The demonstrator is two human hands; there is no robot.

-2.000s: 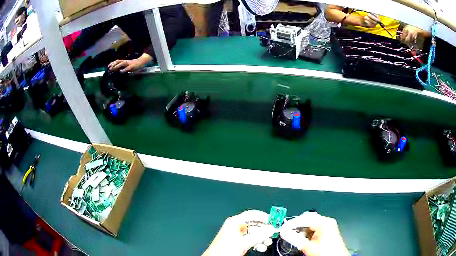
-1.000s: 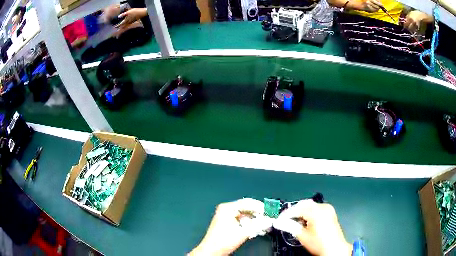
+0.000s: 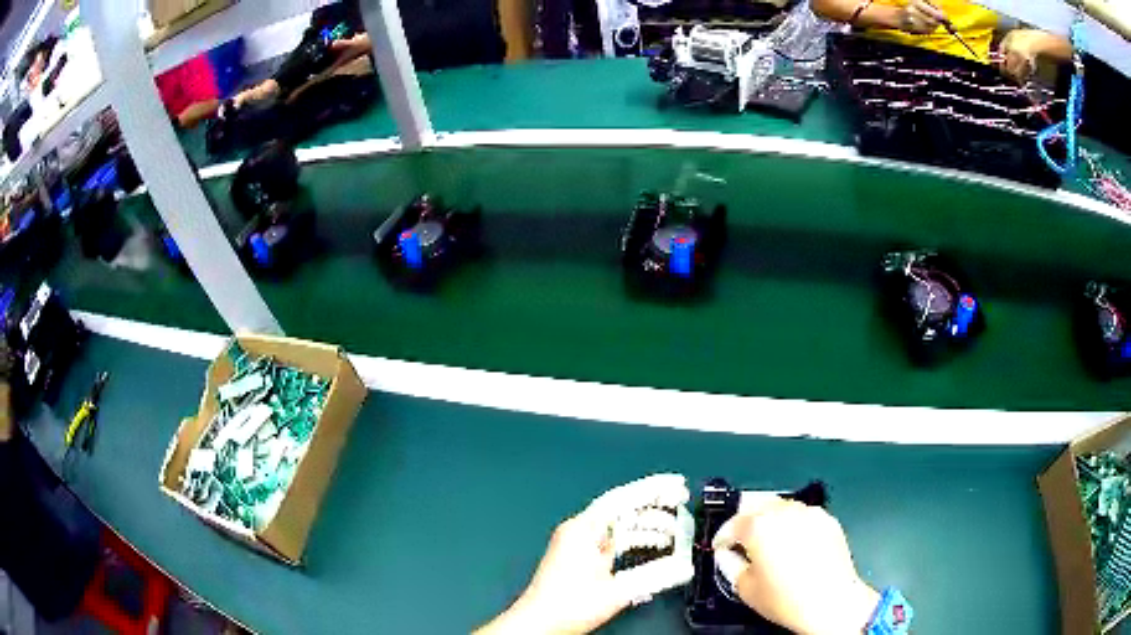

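A black chassis sub-assembly point(image 3: 709, 598) lies on the green bench mat in front of me, at the bottom of the view. My right hand point(image 3: 794, 564) is over its centre, with the fingertips down on the round part and hiding much of it; whether they grip anything is hidden. My left hand point(image 3: 608, 555) is at the chassis's left side with its fingers curled. Small dark and pale pieces show inside the curled fingers; I cannot tell exactly what they are. The green circuit board is not clearly visible at the hands.
A cardboard box of circuit boards point(image 3: 325, 465) stands left, another box point(image 3: 1063, 527) far right. Yellow-handled pliers point(image 3: 86, 416) lie far left. Beyond the white rail point(image 3: 595, 403), the conveyor point(image 3: 521, 335) carries several chassis. A white post point(image 3: 186, 205) rises at left. Workers' hands show across the belt.
The green board between my fingertips no longer shows. My hands have moved apart, my right hand now over the chassis. The chassis on the belt have shifted left.
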